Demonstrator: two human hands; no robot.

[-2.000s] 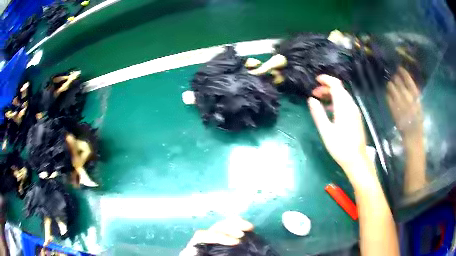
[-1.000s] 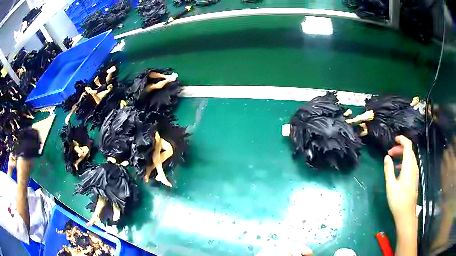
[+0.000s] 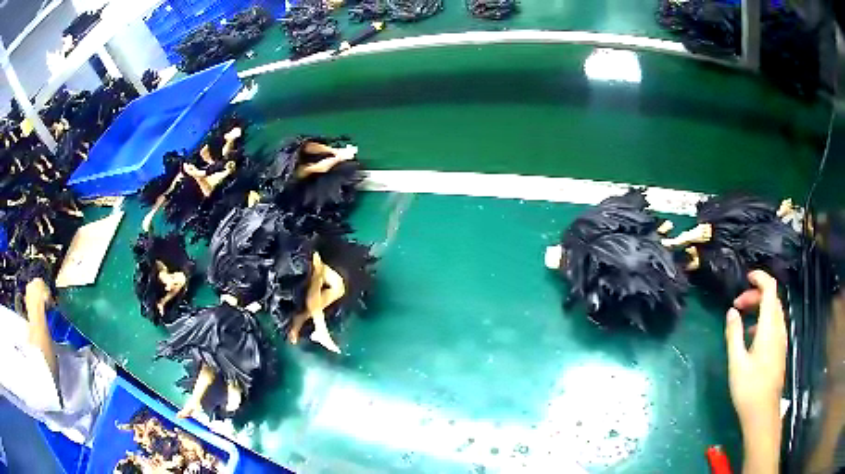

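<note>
My right hand (image 3: pixel 762 356) is at the right, fingers apart and empty, at the front edge of a black-cloaked figure (image 3: pixel 741 236) with pale limbs sticking out. Whether the fingertips touch it I cannot tell. Another black-cloaked figure (image 3: pixel 621 264) lies just left of it, with a small pale part (image 3: pixel 553 256) at its left end. A red stick-like tool (image 3: pixel 718 460) is cut off by the bottom edge. My left hand is not in view.
Several black-cloaked figures (image 3: pixel 218 347) lie at the left on the green bench (image 3: pixel 463 305). Beyond them are a tilted blue bin (image 3: pixel 153 134) and a cardboard sheet (image 3: pixel 90 248). A blue crate (image 3: pixel 218 444) holds small parts. Another person's sleeve (image 3: pixel 32 370) is far left. A clear screen stands at right.
The view has swung left, showing more of the left side. My left hand, its black piece and the white bottle have left the picture. My right hand stays by the same figure.
</note>
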